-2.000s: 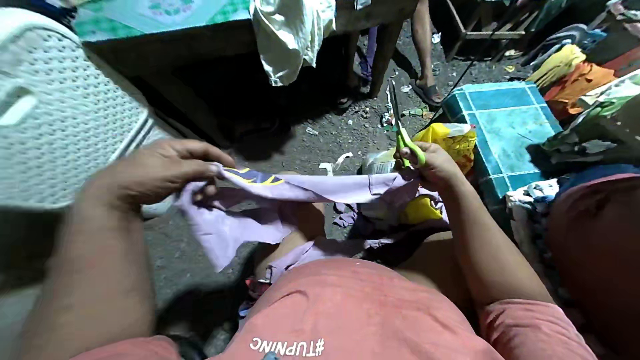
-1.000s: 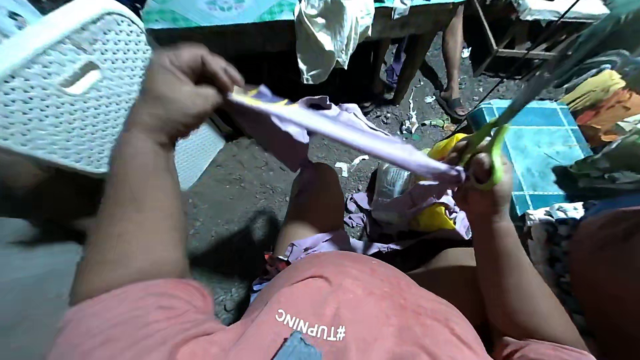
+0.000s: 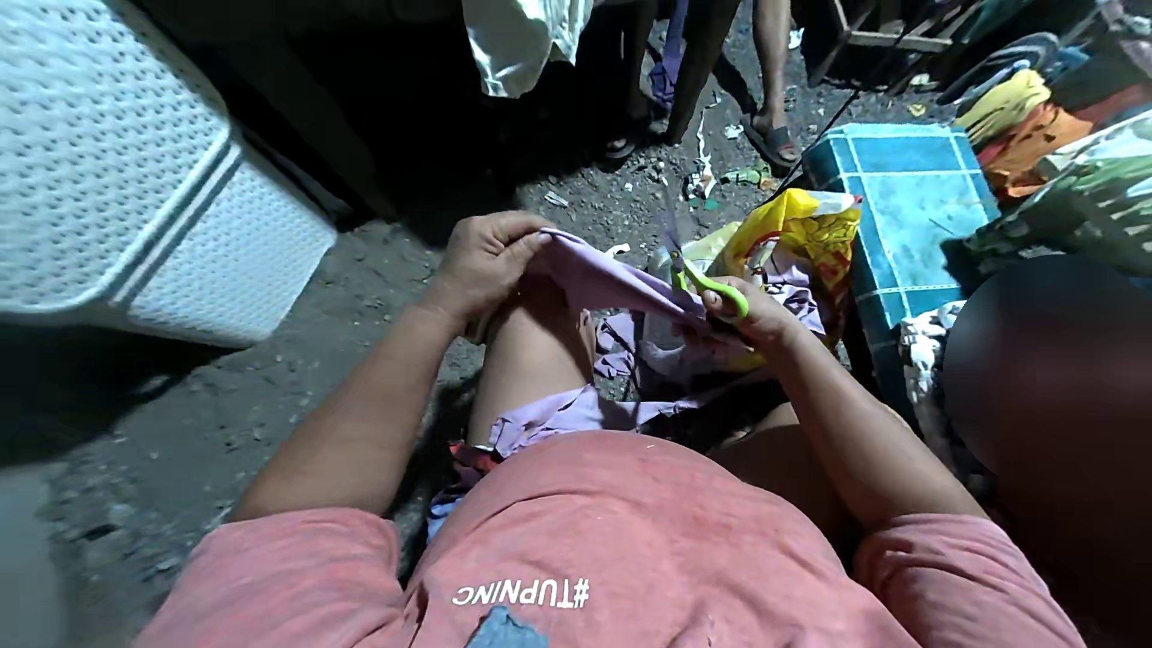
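A piece of purple fabric (image 3: 612,281) is stretched between my two hands, above my bent leg. My left hand (image 3: 490,265) pinches its upper left edge between thumb and fingers. Scissors with lime-green handles (image 3: 724,292) sit in my right hand (image 3: 751,315), their blades pointing up and away from me. The same hand is at the fabric's right end, where the fingers are partly hidden. More purple cloth (image 3: 549,416) lies across my lap, and purple scraps (image 3: 616,346) hang between my legs beside a yellow plastic bag (image 3: 796,234).
A white woven-pattern plastic chair (image 3: 225,243) stands at the left. At the right are a box covered in teal checked material (image 3: 909,198) and piled coloured cloths (image 3: 1035,135). White cloth (image 3: 522,40) hangs at the top, near another person's sandalled foot (image 3: 772,135). Litter dots the dirt ground.
My left hand has come down and inward from its raised position one second ago, and the fabric is no longer pulled out as wide. The scissors remain in my right hand.
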